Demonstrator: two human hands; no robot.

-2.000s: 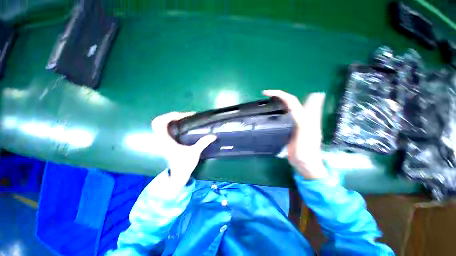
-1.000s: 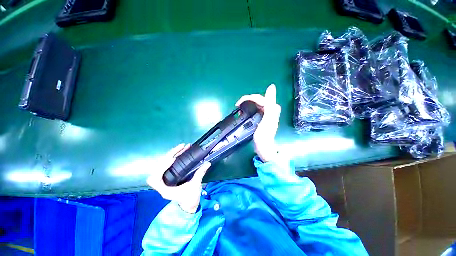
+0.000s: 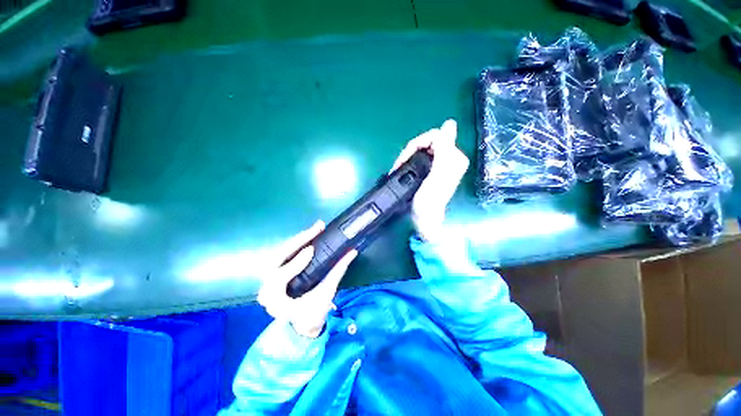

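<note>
A black handheld device with a black protective bumper around its edge (image 3: 361, 221) is held edge-up over the near part of the green bench, slanting from lower left to upper right. My left hand (image 3: 302, 284) grips its lower left end, fingers on the far side and thumb on the near side. My right hand (image 3: 437, 175) grips its upper right end. The device's screen face cannot be seen. Bagged bumpers in shiny clear film (image 3: 526, 134) lie in a heap on the right of the bench. A dark device without bumper (image 3: 77, 126) stands at the left.
The green bench (image 3: 236, 122) spans the view. Black-edged devices (image 3: 136, 11) lie on its far strip, at left and right. A blue crate (image 3: 146, 366) is below the bench edge at left. An open brown cardboard carton (image 3: 601, 317) is at lower right.
The device has turned from roughly level to slanting, with its edge facing up. The gap seen between bumper and device one second ago no longer shows. Both hands still hold the ends.
</note>
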